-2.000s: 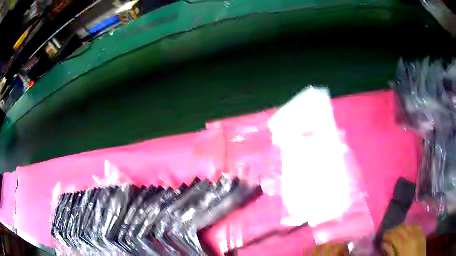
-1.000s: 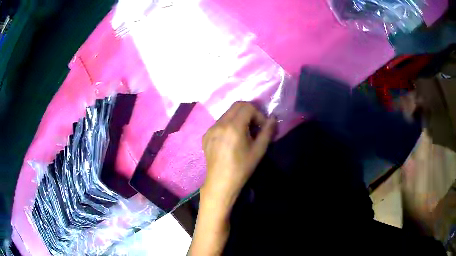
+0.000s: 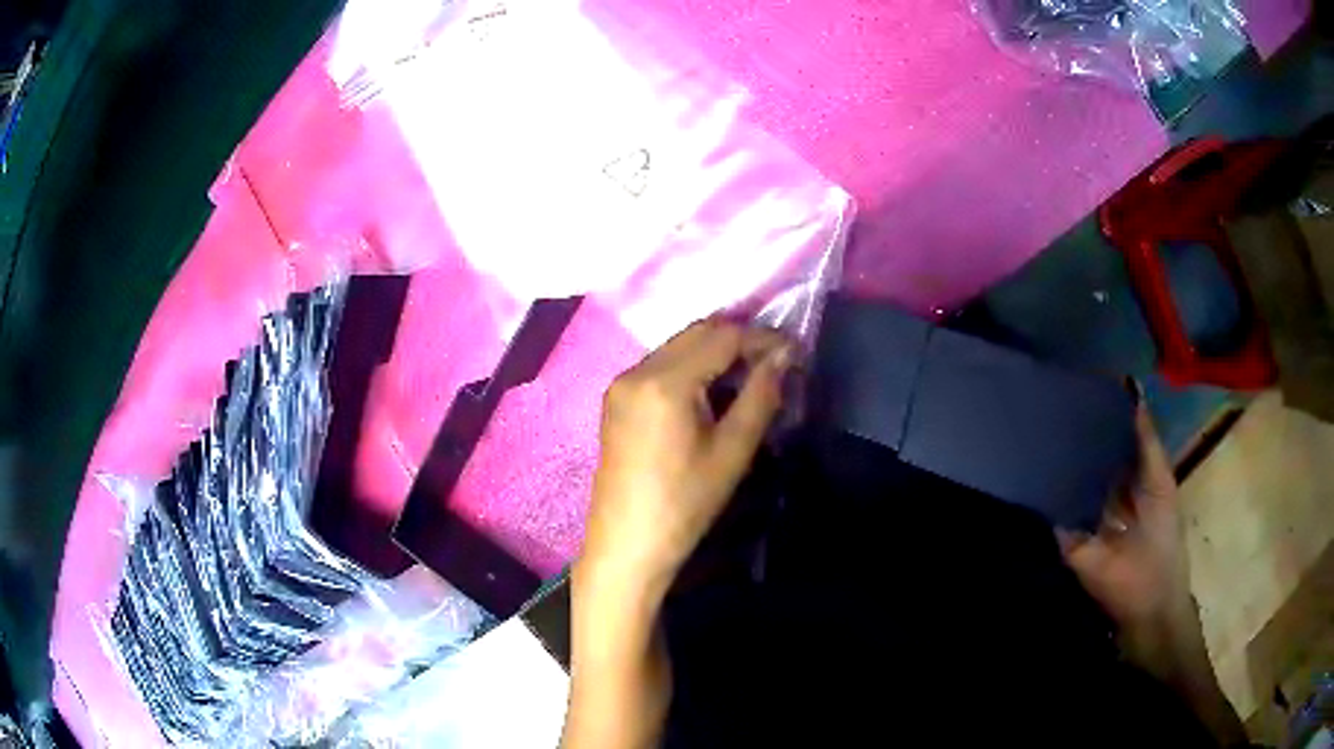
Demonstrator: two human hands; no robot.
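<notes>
My left hand (image 3: 658, 454) pinches the edge of a clear plastic bag (image 3: 822, 278) at the corner of the glossy stack of empty bags (image 3: 512, 161). My right hand (image 3: 1148, 549) holds a bare black metal bracket (image 3: 1010, 417) by its right end. The bracket's left end is close beside the bag edge and my left fingertips; whether it is inside the bag I cannot tell. Two bare dark brackets (image 3: 479, 403) lie on the pink sheet (image 3: 936, 132), left of my left hand. Nested bagged brackets (image 3: 220, 542) lie further left.
More shiny bagged parts (image 3: 1119, 37) lie at the top right. A red stool (image 3: 1148, 220) stands on the floor at right, near brown cardboard (image 3: 1244, 542). A white-lined open carton (image 3: 468, 695) is at the bottom. The dark green bench surface (image 3: 110, 176) runs along the left.
My right hand has come into view. The bracket, blurred at upper right of my left hand, has swung lower and lies closer to the bag edge. My left hand keeps its pinch, nearly unmoved since a second ago.
</notes>
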